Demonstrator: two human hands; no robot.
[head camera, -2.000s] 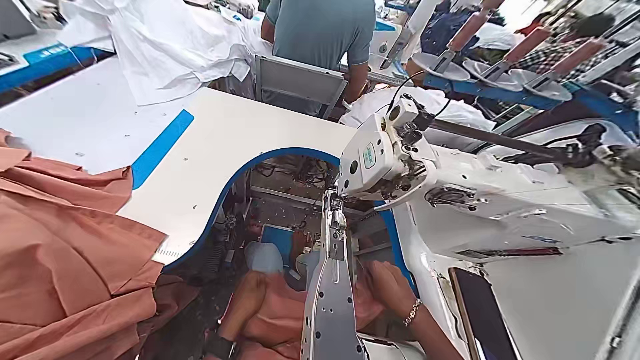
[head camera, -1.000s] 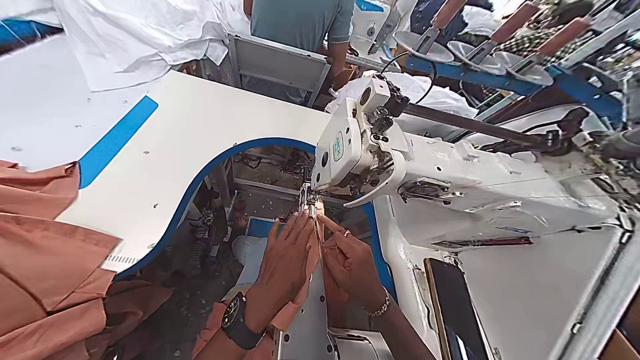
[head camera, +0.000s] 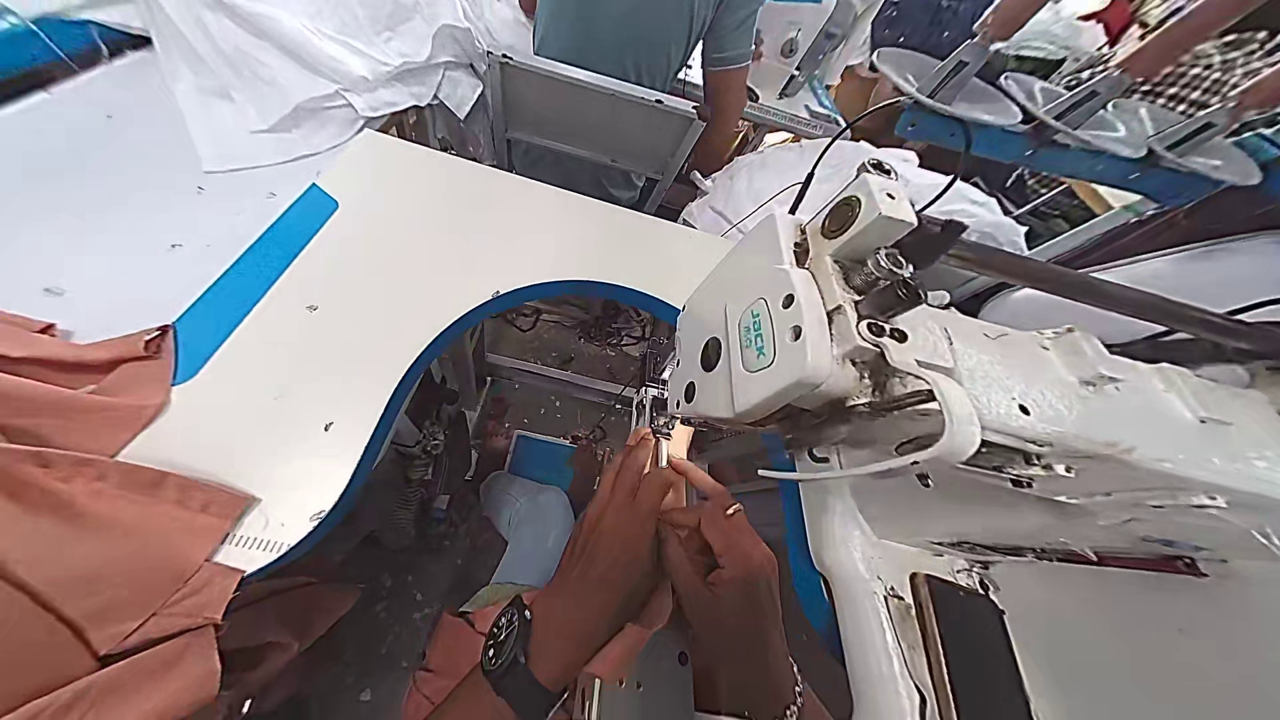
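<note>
Beside the needle and presser foot (head camera: 660, 412) of a white Jack sewing machine (head camera: 760, 340), both my hands work on salmon-coloured fabric (head camera: 630, 640). My left hand (head camera: 608, 530), with a black watch at its wrist, lies over the cloth on the narrow machine arm, fingertips close to the presser foot. My right hand (head camera: 722, 560), with a ring and a bracelet, pinches the fabric edge just right of the foot. Part of the cloth is hidden under the fingers.
A cream table (head camera: 420, 220) with a blue-edged cutout curves around the machine. Salmon garments (head camera: 100, 560) hang over its left side; white cloth (head camera: 300, 70) lies behind. A person in a teal shirt (head camera: 630, 40) sits beyond a metal chair back (head camera: 590, 115). Thread stands are at upper right.
Two seconds ago my hands were apart, low on either side of the machine arm. They came together at the presser foot with the fabric, and have stayed there over the last second.
</note>
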